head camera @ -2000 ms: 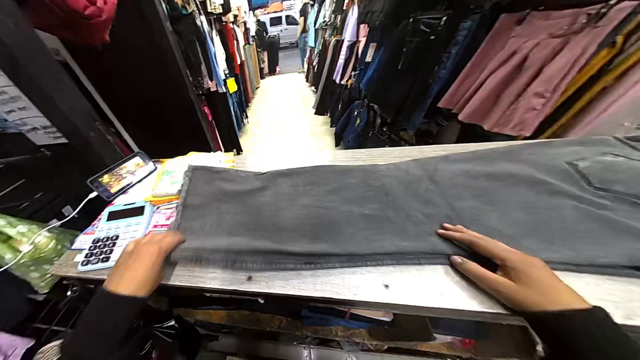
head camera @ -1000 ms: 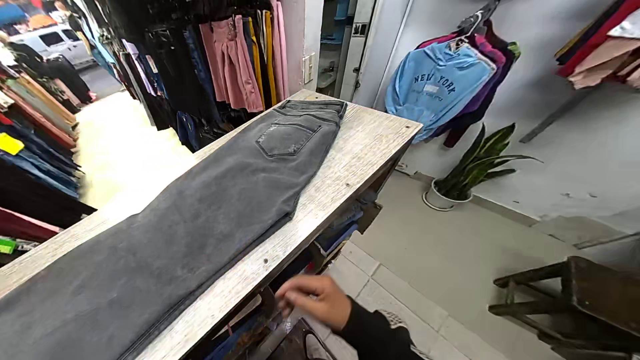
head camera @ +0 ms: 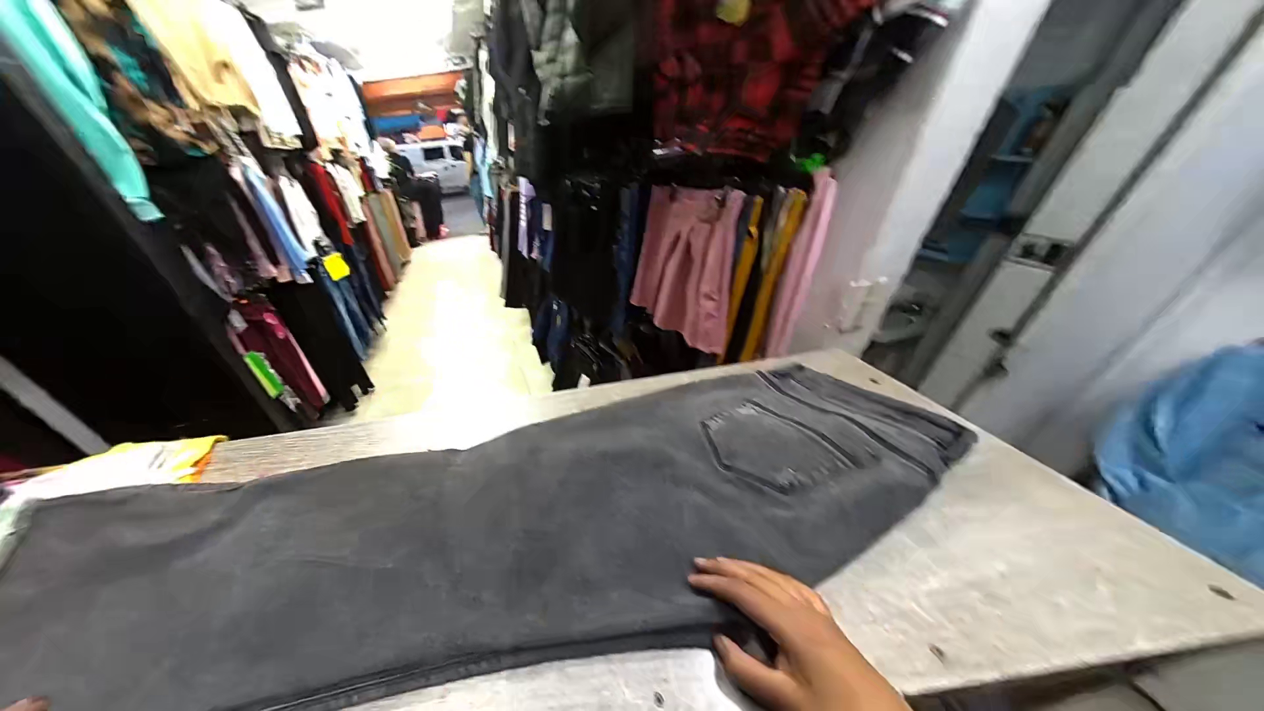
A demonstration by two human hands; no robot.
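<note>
A pair of dark grey jeans [head camera: 474, 533], folded lengthwise, lies flat across the pale wooden counter [head camera: 1027, 583], its back pocket and waistband toward the right end. My right hand [head camera: 790, 632] rests at the near edge of the jeans, fingertips on the denim and thumb beside the edge, fingers apart. Of my left hand [head camera: 28, 704] only a fingertip shows at the bottom left corner, by the jeans; the rest is out of view.
Yellow and white printed papers or packets [head camera: 148, 462] lie at the counter's far left. Beyond it, clothes racks flank a bright aisle [head camera: 449, 326], with pink trousers [head camera: 688, 262] hanging on the right. A blue garment [head camera: 1190, 459] hangs beside the counter's right end.
The view has swung strongly, right and then back left. My right hand, off the counter one second ago, now touches the near edge of the jeans.
</note>
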